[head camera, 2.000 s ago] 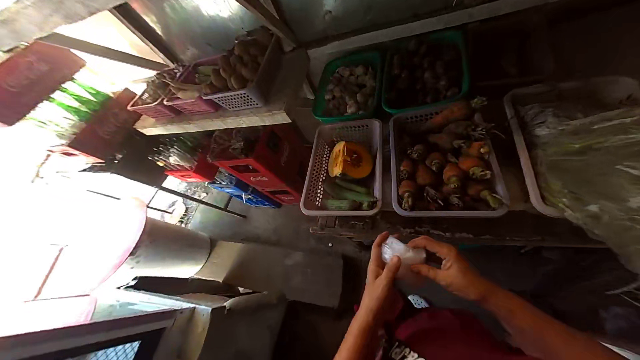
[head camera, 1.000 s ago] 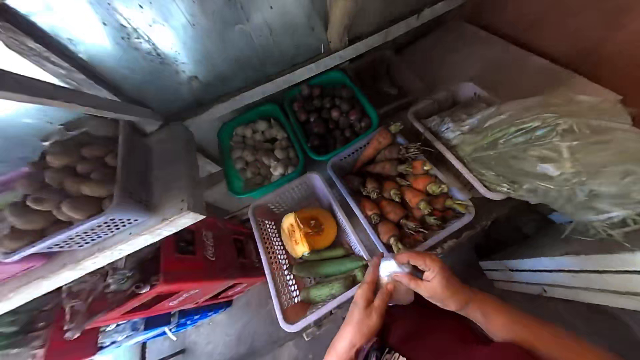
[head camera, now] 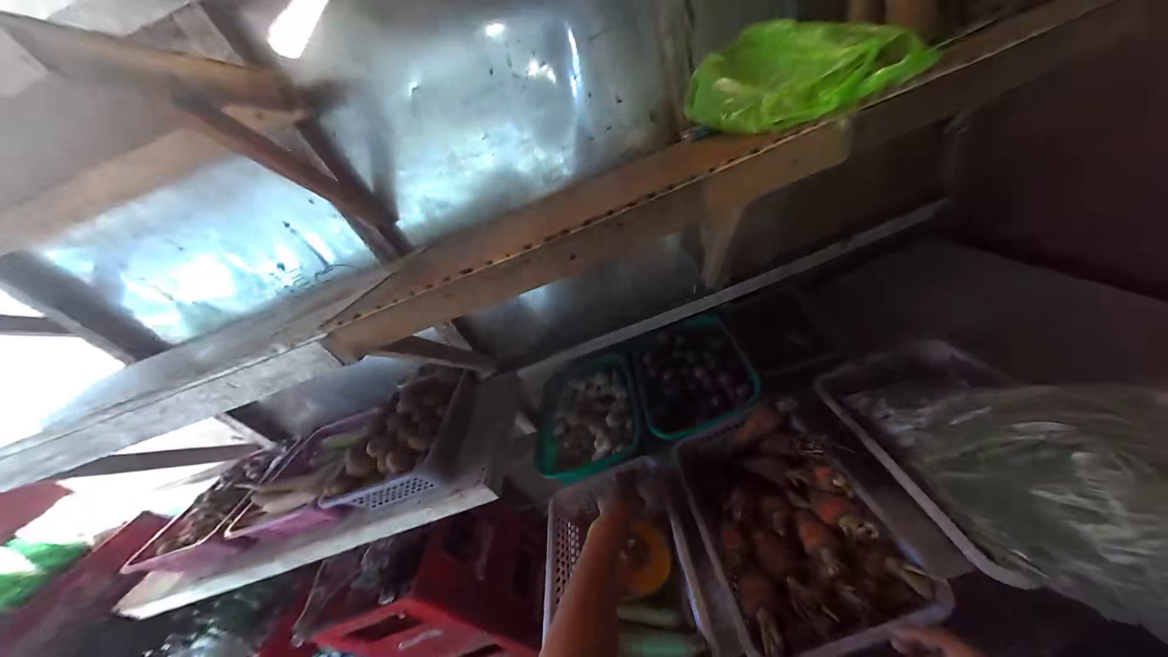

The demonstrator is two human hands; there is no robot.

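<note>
My left hand [head camera: 622, 500], blurred and dark, reaches over the upper end of a light plastic basket [head camera: 553, 557]. Below and beside my forearm in it lie a cut orange squash [head camera: 650, 558] and green elongated vegetables [head camera: 652, 630]. Whether the fingers hold anything cannot be made out. Only part of my right hand [head camera: 923, 639] shows at the bottom edge, near the lower rim of the basket of carrots [head camera: 826, 529]; its grip is hidden. Just beyond my left hand is a green basket of garlic [head camera: 593, 415], beside a green basket of dark red onions [head camera: 698, 379]. The small white item is not visible.
A wooden shelf [head camera: 547, 260] crosses above the baskets, with a bright green plastic bag [head camera: 803, 78] on it. Baskets of brown root vegetables [head camera: 401, 433] stand at left, above red crates [head camera: 411, 630]. A tray with clear plastic [head camera: 1049, 484] is at right.
My hands were together around a small white item; now they are apart. The left has reached forward over the squash basket, the right is at the bottom edge. The view has tilted up.
</note>
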